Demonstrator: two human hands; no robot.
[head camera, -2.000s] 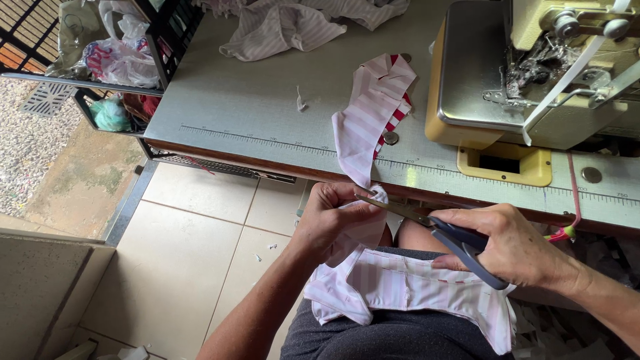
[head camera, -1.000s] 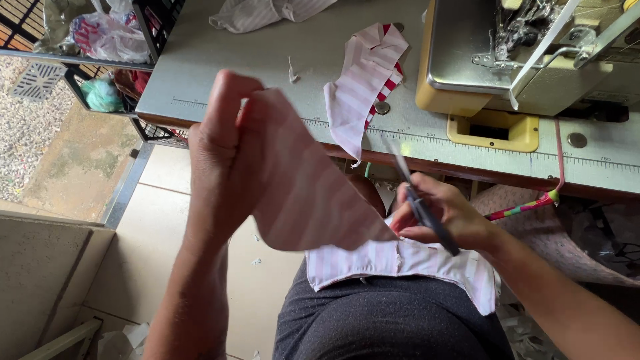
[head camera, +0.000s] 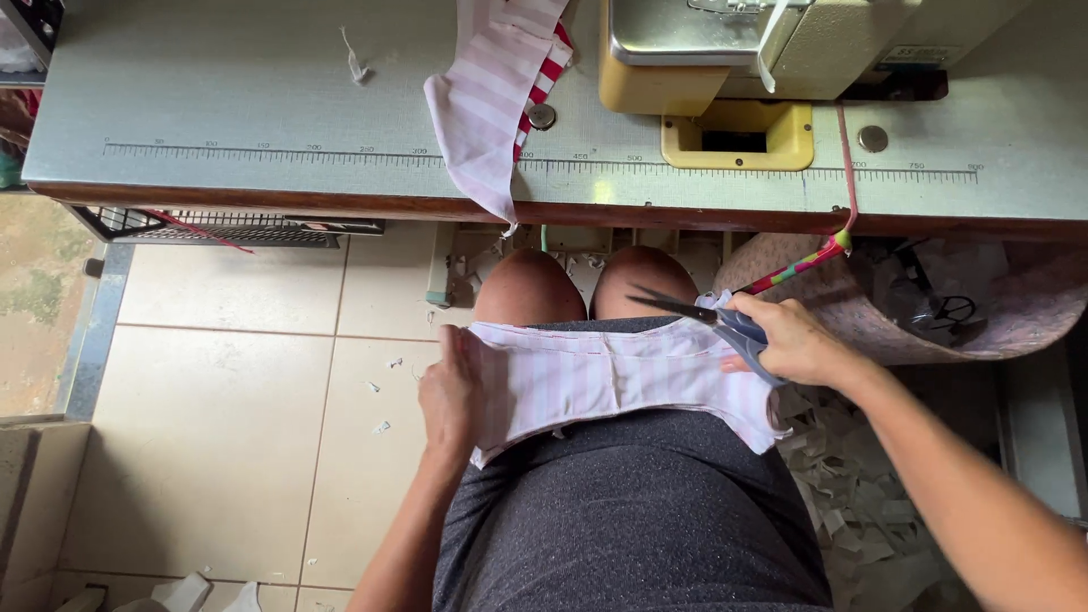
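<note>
A pink-and-white striped fabric piece (head camera: 552, 382) with a seam across its middle lies over the lap. My left hand (head camera: 450, 391) grips its left end, fingers partly hidden at the cloth edge. In my right hand (head camera: 786, 340) are scissors (head camera: 739, 330) with dark blades and blue-grey handles, pointing left above the upper right part of the cloth; the blades look slightly apart. The fingers of that hand also touch the cloth's right side. Another striped piece (head camera: 484, 110), with red-and-white striped fabric (head camera: 548, 72) beneath it, lies on the sewing table and hangs slightly over its front edge.
The table (head camera: 255, 102) has a printed ruler along its front. A sewing machine (head camera: 680, 68) stands at the upper right, by a yellow-framed opening (head camera: 795, 136). A multicoloured cord-wrapped rod (head camera: 790, 270) hangs below the table edge. A fabric sling (head camera: 1003, 331) and cloth scraps (head camera: 858, 518) are at the right.
My left hand has come down from its raised position one second ago, and the striped cloth then held up is now spread over the lap. The scissors stay in my right hand. The view has shifted.
</note>
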